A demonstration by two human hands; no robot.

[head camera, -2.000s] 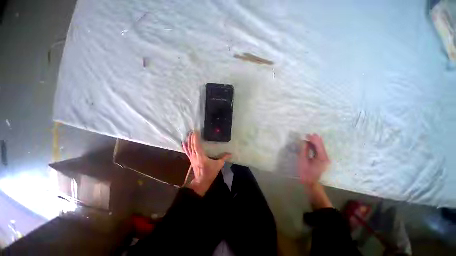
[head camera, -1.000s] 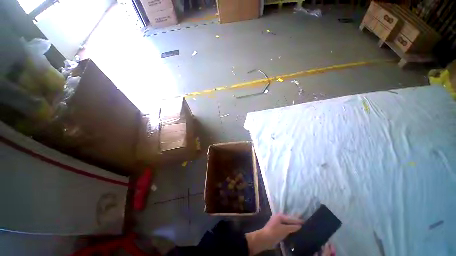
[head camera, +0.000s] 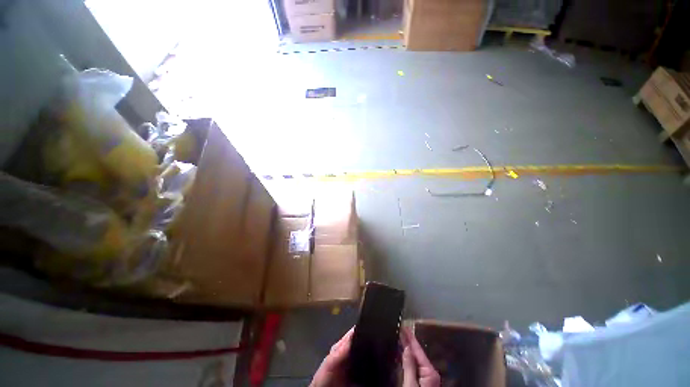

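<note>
A black smartphone (head camera: 376,332) with a dark screen is held upright at the bottom centre of the view. My left hand (head camera: 334,364) grips its left edge, and my right hand (head camera: 418,361) has its fingers at the right edge. Both hands are cut off by the bottom edge of the picture. The phone's lower end is also cut off.
An open brown carton (head camera: 461,355) stands just right of my hands. The pale-blue covered table (head camera: 643,351) is at lower right, with clear plastic at its edge. A large carton (head camera: 219,219) with yellow bagged items and a smaller carton (head camera: 333,264) stand left.
The view has swung left, away from the tabletop. The phone has been picked up off the table and is now upright between both hands.
</note>
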